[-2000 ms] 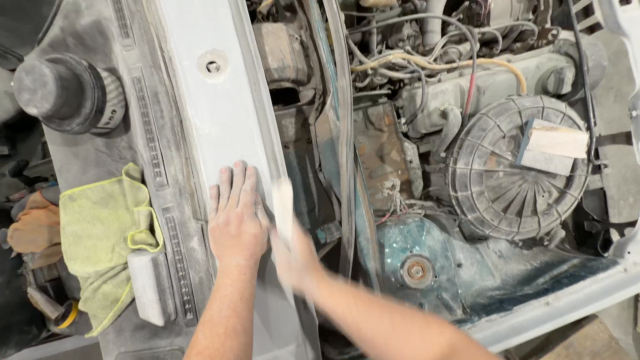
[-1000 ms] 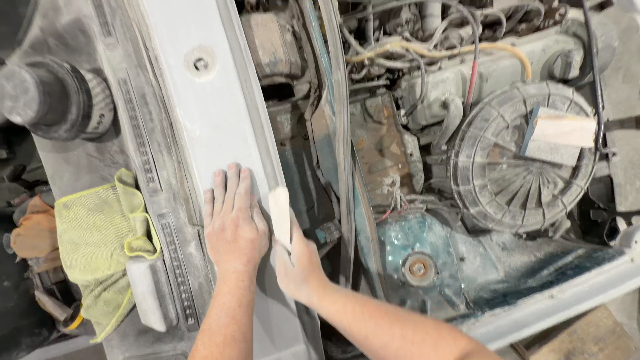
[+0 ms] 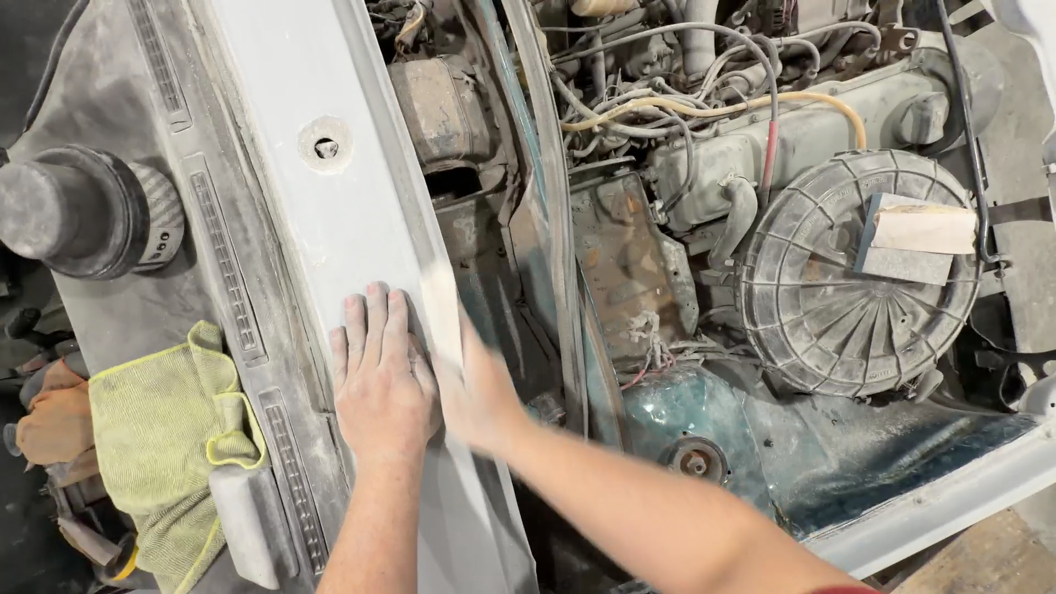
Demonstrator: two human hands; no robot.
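My left hand [image 3: 386, 375] lies palm down on the light grey primed cowl panel [image 3: 330, 223] of a vehicle, its fingers slightly apart and dusty. Right beside it, my right hand [image 3: 478, 400], blurred, grips a pale folded piece of sandpaper [image 3: 443, 318] against the raised edge of the same panel. Above the hands, the panel has a round hole with a bare ring around it. A yellow-green microfiber cloth [image 3: 157, 421] lies to the left, with a pale sanding block [image 3: 247, 524] against its lower edge.
At the left stands a dusty black respirator or filter canister [image 3: 74, 210]. The engine bay is open on the right, with hoses, a valve cover [image 3: 726, 165] and a round air cleaner housing [image 3: 866, 330]. A grey block with folded sandpaper [image 3: 920, 231] rests on that housing. A rubber seal [image 3: 561, 247] runs beside the panel.
My right hand has shifted with the sandpaper along the panel's edge, blurred two seconds ago, sharper one second ago, blurred now. My left hand stays flat on the panel.
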